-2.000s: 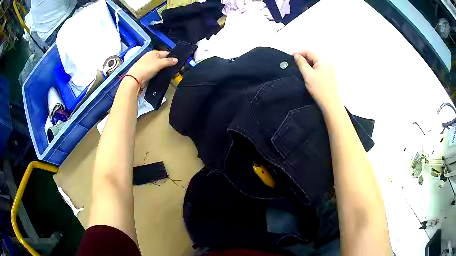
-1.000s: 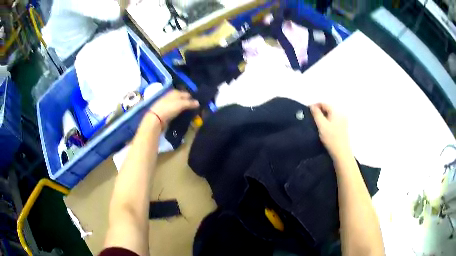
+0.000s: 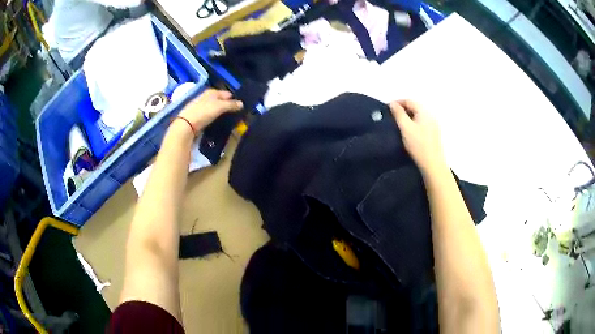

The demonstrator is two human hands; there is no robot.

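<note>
A dark garment (image 3: 326, 156) with lighter stitching and a round metal button spreads over the cardboard and the white table. My right hand (image 3: 414, 130) pinches its upper right edge near the button. My left hand (image 3: 212, 109) is at the upper left beside the blue bin, with its fingers on a dark cloth strip (image 3: 216, 138) that has a small metal button. The strip's upper part is hidden by the hand and dark cloth behind. A small black cloth piece (image 3: 200, 244) with loose threads lies on the cardboard (image 3: 215, 287). A yellow part shows through the garment's opening.
A blue bin (image 3: 130, 153) with white cloth and rolls stands at left, above a yellow tube (image 3: 23, 274). Cloth fills another blue bin at the back. Dark-handled scissors (image 3: 212, 8) lie beyond. Sewing machine parts (image 3: 567, 241) are at the right edge of the white table (image 3: 483, 98).
The view tilted up, then partly back down, shifting everything in the picture. The left hand has moved slightly up the dark strip. The right hand still pinches the garment's edge.
</note>
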